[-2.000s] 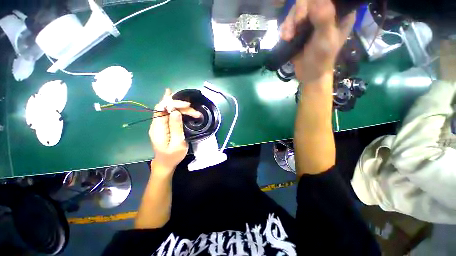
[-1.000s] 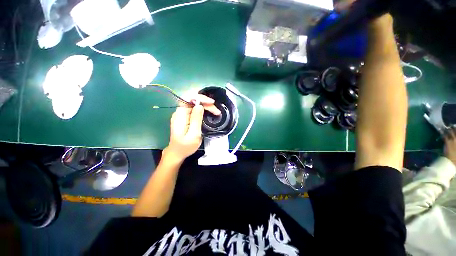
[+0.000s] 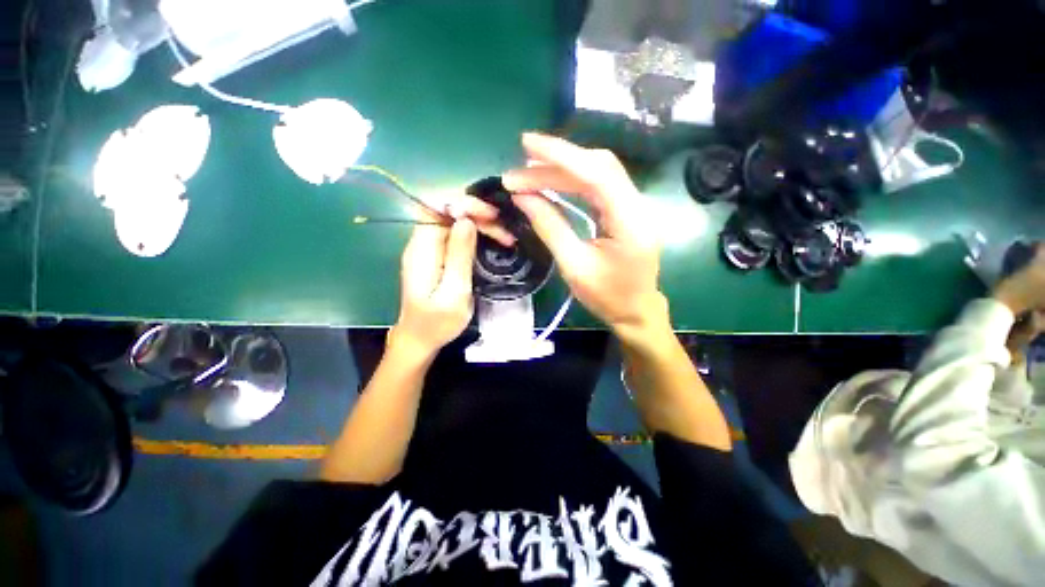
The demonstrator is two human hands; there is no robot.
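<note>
The black camera head (image 3: pixel 504 266) with its ringed face up sits at the bench's near edge, on a white bracket (image 3: pixel 507 330) whose flat foot points toward me. My left hand (image 3: pixel 440 273) is at its left side, its fingertips pinching thin coloured wires (image 3: pixel 395 181) that trail left over the mat. My right hand (image 3: pixel 598 235) is at its upper right, thumb and fingers at the black part's top edge; whether it grips the part is hard to tell. A white tail cable (image 3: pixel 564 307) loops along the right side, partly hidden by my right hand.
White notched plates (image 3: pixel 151 172) lie at left, another plate (image 3: pixel 323 140) nearer the middle. White camera bodies (image 3: pixel 258 34) stand at upper left. A silver box (image 3: pixel 590 86) is at the far side. Black ring parts (image 3: pixel 802 235) and blue bins (image 3: pixel 774 52) are at right. A person's pale sleeve (image 3: pixel 957 378) shows at right.
My right hand has come back from the far right to the black camera head; the dark tool seen in it earlier is gone from it. My left hand has stayed at the wires.
</note>
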